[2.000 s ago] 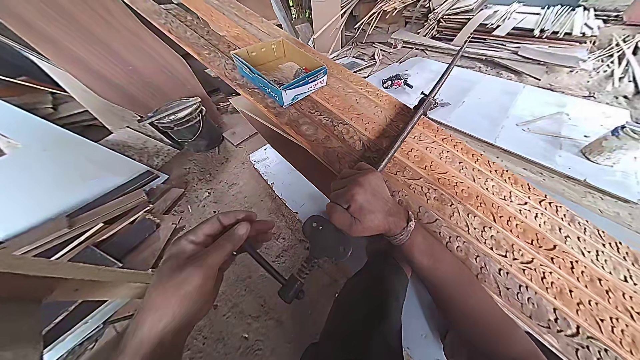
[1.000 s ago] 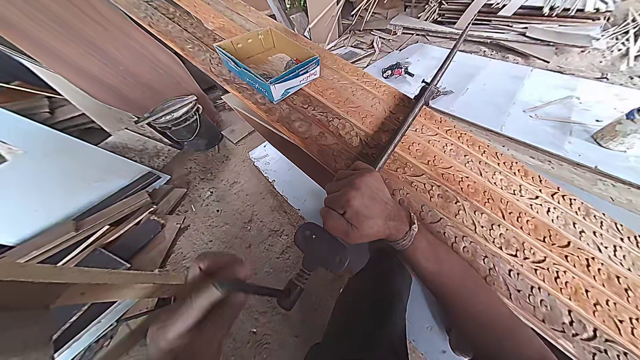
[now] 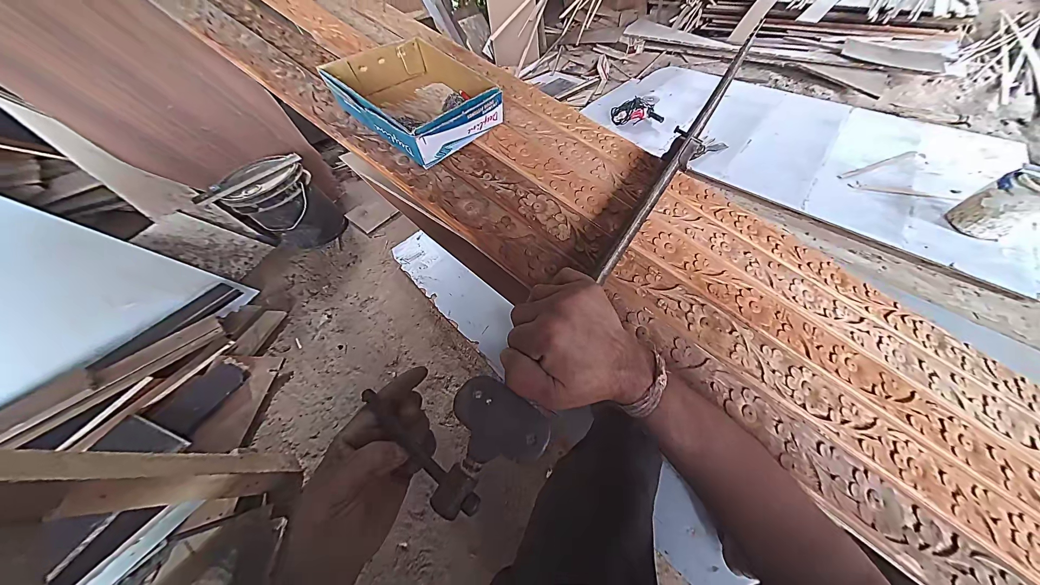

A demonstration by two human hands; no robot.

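A long metal bar clamp [image 3: 650, 195] lies across carved wooden panels [image 3: 731, 325] with floral relief. My right hand [image 3: 573, 345], a woven band at its wrist, is closed around the near end of the bar, at the panels' edge. Below that fist sits the clamp's dark metal head [image 3: 500, 418], with a screw and a crank handle [image 3: 414, 447]. My left hand [image 3: 378, 447] is at the crank handle, fingers curled about its free end. A sliding jaw [image 3: 686, 146] shows on the bar near the far edge of the panels.
An open cardboard box [image 3: 414, 106] stands on the panels. Beyond are a white sheet [image 3: 812, 154] and a red and black power tool [image 3: 636, 111]. A black bucket [image 3: 284, 203] stands on the floor. Stacked wood offcuts [image 3: 187, 398] and a white board [image 3: 89, 292] lie at left.
My left hand has moved around with the crank handle, whose free end now points up and left. My right hand has stayed on the bar.
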